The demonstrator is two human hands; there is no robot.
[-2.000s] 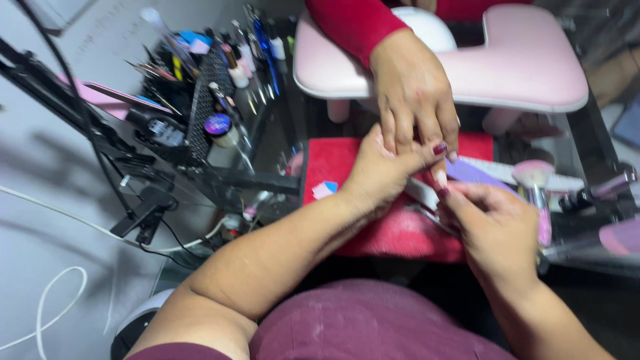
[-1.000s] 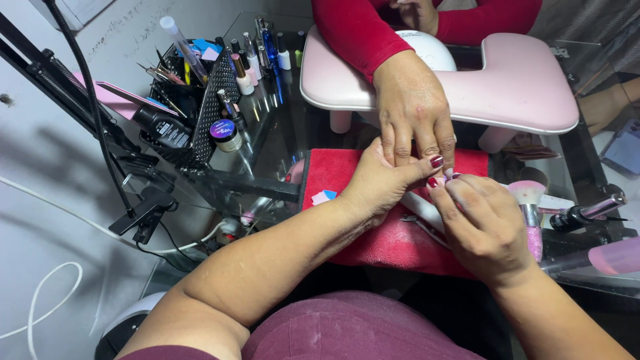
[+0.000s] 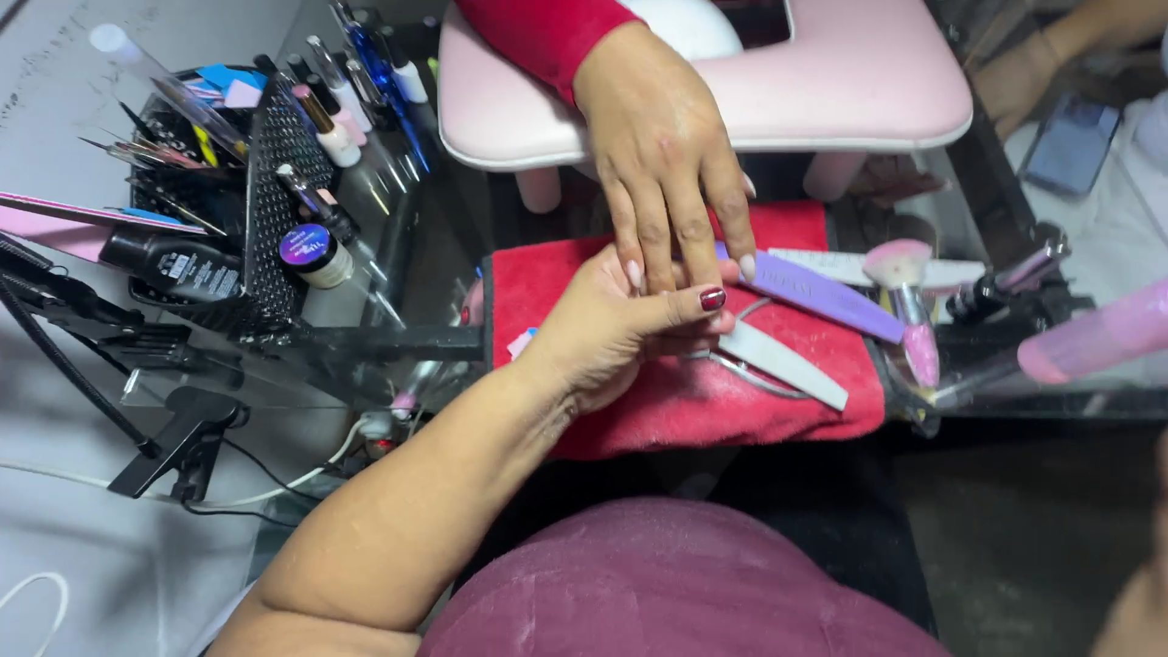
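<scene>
My left hand (image 3: pixel 620 333) holds the fingers of another person's hand (image 3: pixel 662 137) from below, my thumb with its dark red nail lying over them. That hand reaches down from a red sleeve across a pink padded armrest (image 3: pixel 858 82). Below lies a red towel (image 3: pixel 602 420). On it rest a purple nail file (image 3: pixel 821 297), a pale grey nail file (image 3: pixel 785 360) and a thin metal tool beside it. A blurred part of my right hand (image 3: pixel 1136 611) shows at the lower right edge; its fingers are out of view.
A pink-handled brush (image 3: pixel 917 333) and a white file (image 3: pixel 949 272) lie at the towel's right. A black mesh organizer (image 3: pixel 274 173) with tools, nail polish bottles (image 3: pixel 328 128) and a lidded jar (image 3: pixel 315 255) stand at the left. A black clamp (image 3: pixel 187 438) and cables are nearer. A phone (image 3: pixel 1072 144) is upper right.
My right hand has left the other person's fingers and moved away to the lower right. My left hand still holds them.
</scene>
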